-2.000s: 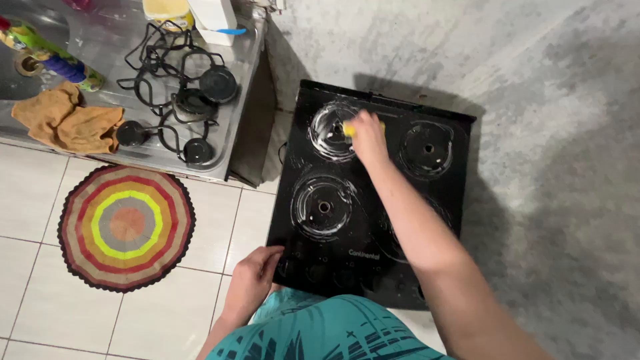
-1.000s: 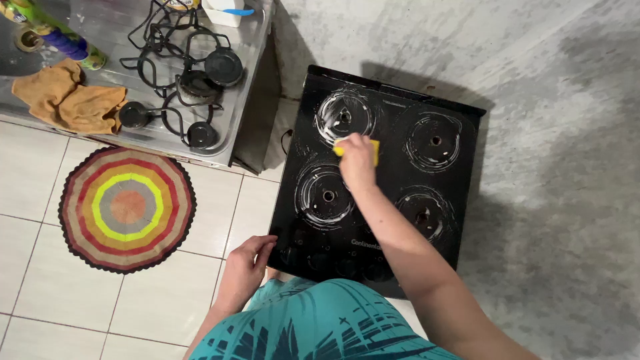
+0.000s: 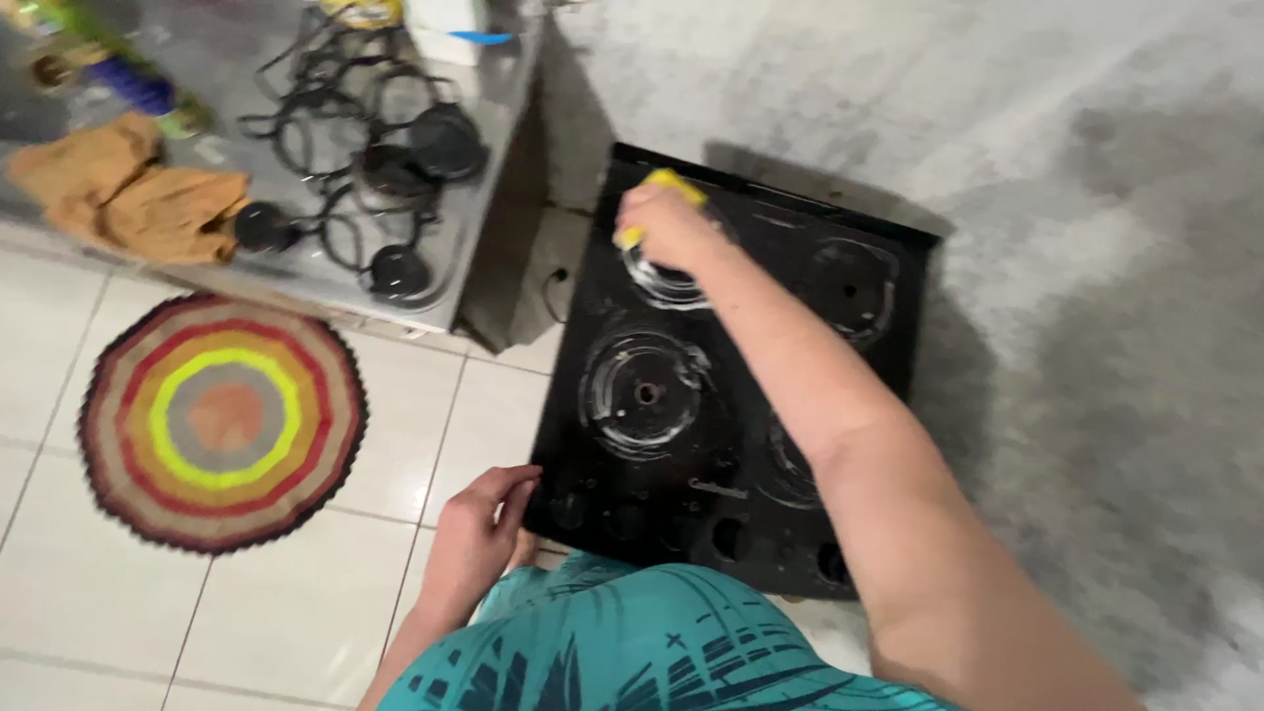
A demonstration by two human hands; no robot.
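Note:
A yellow sponge (image 3: 675,186) is in my right hand (image 3: 664,225), pressed on the black stovetop (image 3: 736,395) over its back left burner area. White suds ring the burner recesses; the front left recess (image 3: 647,393) shows in full, while my forearm partly covers the front right one. My left hand (image 3: 486,513) rests at the stove's front left edge, fingertips touching it and thumb close to the fingers. Whether those fingers grip the edge cannot be told. Control knobs (image 3: 729,538) line the front of the stove.
On the steel sink counter (image 3: 454,281) at upper left lie black pan supports (image 3: 321,133), burner caps (image 3: 444,141) and an orange cloth (image 3: 148,197). A round striped rug (image 3: 225,420) lies on the tiled floor. A grey wall (image 3: 1086,296) stands behind and right of the stove.
My right hand has moved with the sponge from between the left burners, one second ago, to the back left burner. My left hand stays at the stove's front left edge.

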